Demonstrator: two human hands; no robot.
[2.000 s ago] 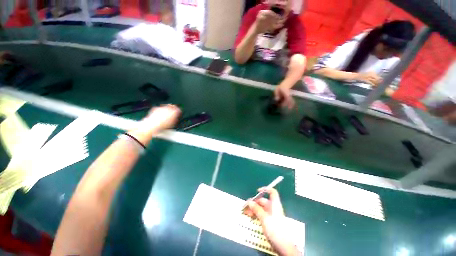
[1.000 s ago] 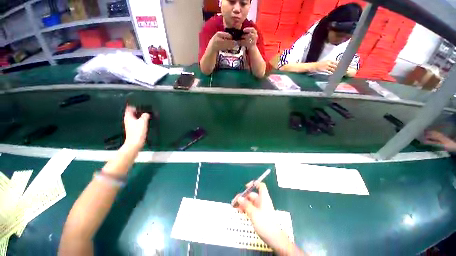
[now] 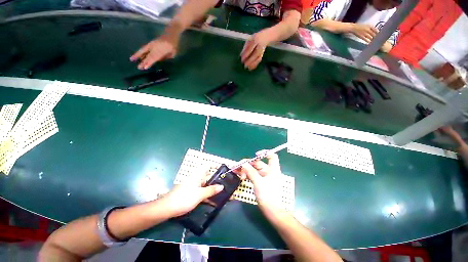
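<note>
My left hand (image 3: 197, 193) holds a black phone housing (image 3: 205, 212) tilted over the sticker sheet, with its thumb on the housing's face. My right hand (image 3: 259, 174) holds slim tweezers (image 3: 274, 149) like a pen; their tip meets the housing's upper end. A tiny yellowish spot shows at the tip; I cannot tell whether it is a pad. The sticker sheet (image 3: 192, 162) with rows of small dark and yellowish marks lies under both hands, partly hidden.
A spare sticker sheet (image 3: 333, 152) lies right; a fanned pile (image 3: 33, 120) lies left. Beyond the pale rail (image 3: 246, 116), the green belt carries several black housings (image 3: 221, 93). The hands of a person opposite (image 3: 159, 51) reach over it. A grey post (image 3: 426, 125) rises at right.
My left hand has come back from the belt with a housing and holds it over the sheet. The tweezers have moved onto it. The person opposite has lowered both hands over the belt.
</note>
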